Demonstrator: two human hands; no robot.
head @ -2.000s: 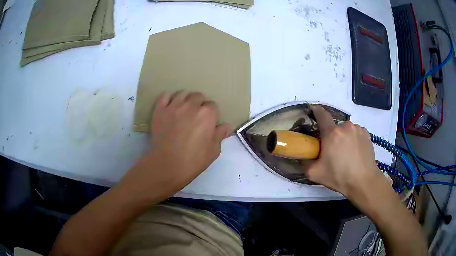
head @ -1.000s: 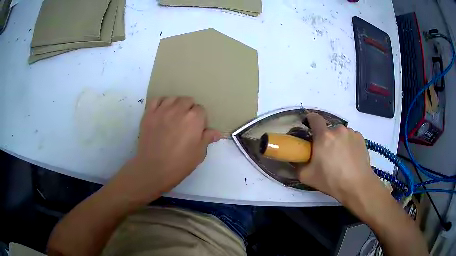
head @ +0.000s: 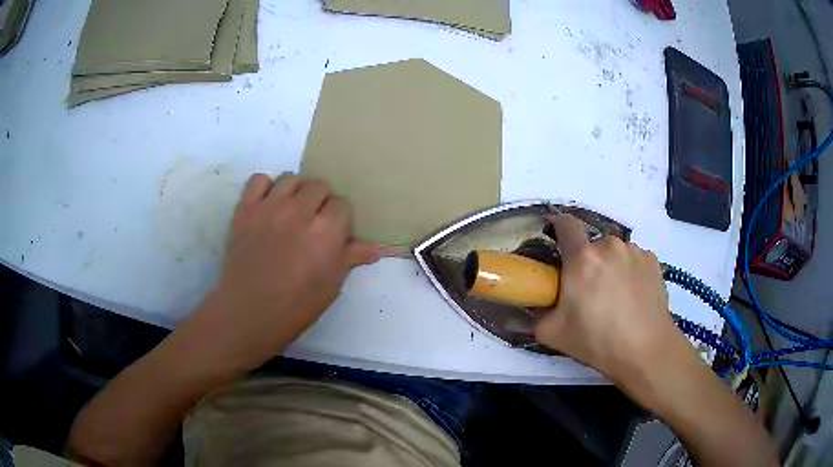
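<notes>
A five-sided khaki pocket piece (head: 411,146) lies flat on the white table, its blunt point away from me. My left hand (head: 288,255) covers its lower left corner, with thumb and fingertips on the narrow folded hem (head: 393,248) along the near edge. My right hand (head: 607,292) grips the wooden handle of the steam iron (head: 511,277). The iron's tip points left and lies on the hem, close to my left thumb. The iron covers the piece's lower right corner and the right part of the hem.
A fanned khaki stack (head: 151,41) lies at the far left and another khaki stack (head: 425,11) at the far edge. A dark iron rest (head: 699,137) lies at the right. Red scissor handles (head: 654,7) show at the top right. Blue hoses (head: 708,281) run behind the iron.
The iron's tip has moved left along the hem relative to the piece. My left hand has shifted left ahead of it. The whole scene has shifted right and slightly down in view.
</notes>
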